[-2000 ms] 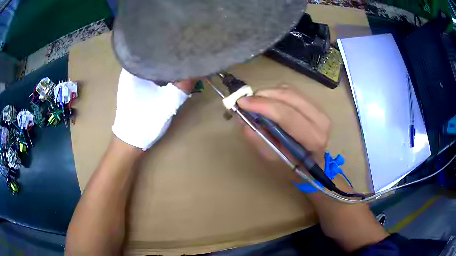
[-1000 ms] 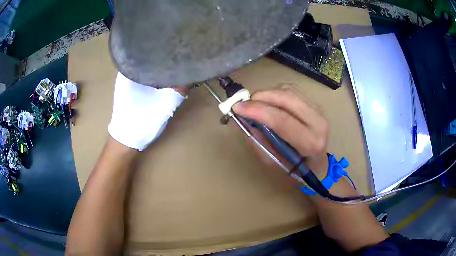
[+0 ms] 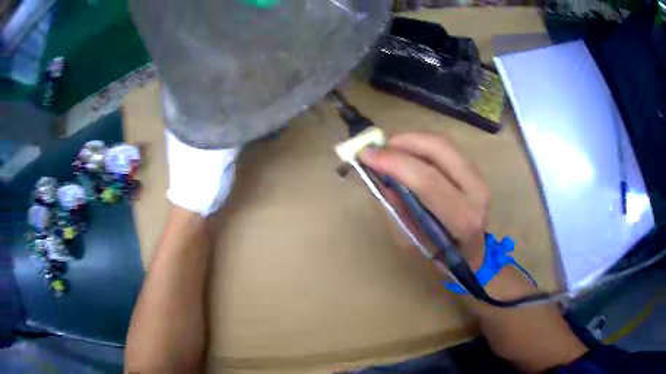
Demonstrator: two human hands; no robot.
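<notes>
My right hand (image 3: 438, 193), bare with a blue band (image 3: 496, 261) at the wrist, holds the soldering iron (image 3: 431, 228) like a pen. A cream-white clamp (image 3: 362, 146) and a thin silvery tube sit on the iron. Its tip points up and left, just right of the grey hood (image 3: 255, 73). My left hand (image 3: 198, 175), in a white glove, has its fingers hidden under the hood. What it holds, if anything, cannot be seen. The picture is blurred.
Brown cardboard (image 3: 321, 277) lies under both hands. Clusters of wired assemblies (image 3: 71, 196) lie at the left on the dark mat (image 3: 87, 292). A black iron stand (image 3: 431, 69) with a yellowish patch stands beyond my right hand. White paper sheets (image 3: 577, 153) lie at the right.
The view has shifted. The iron's tip has moved away from the left hand, to the right. The gloved hand is further under the hood, and its fingertips no longer show.
</notes>
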